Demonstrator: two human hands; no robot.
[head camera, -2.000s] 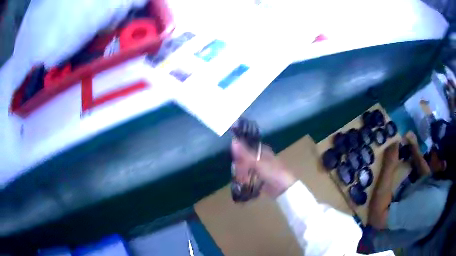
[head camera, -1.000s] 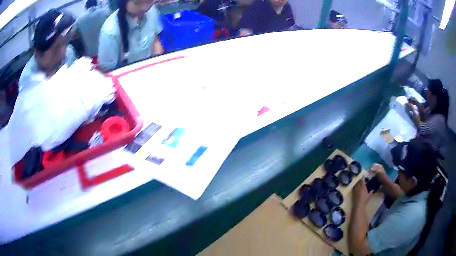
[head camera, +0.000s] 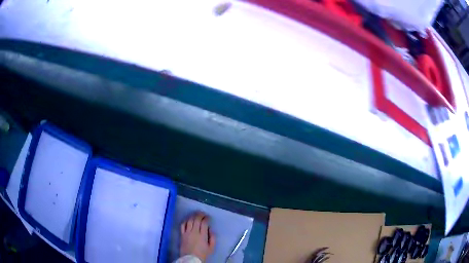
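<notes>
My left hand (head camera: 197, 235) is small and blurred near the bottom edge, palm down on the pale sheet (head camera: 223, 221). Its fingers are bent, and I cannot tell whether anything is under them. A slim silver-white tool or pen (head camera: 238, 243) lies to its right on the sheet. On the brown board (head camera: 324, 231), shiny dark curved parts (head camera: 320, 255) show at the bottom edge, cut off by the frame. My right hand is not in view.
Two blue-rimmed trays (head camera: 171, 215) with white lining are left of my hand. Black round parts (head camera: 403, 245) sit on a board at the right. Above are the green belt edge, a white shelf (head camera: 247, 56), a red tray (head camera: 411, 74) and a printed sheet (head camera: 452, 169).
The view has swung left and down, bringing in the blue trays and pale sheet. Two seconds ago a white-sleeved hand held a shiny dark part above the board; the neighbour is now out of view.
</notes>
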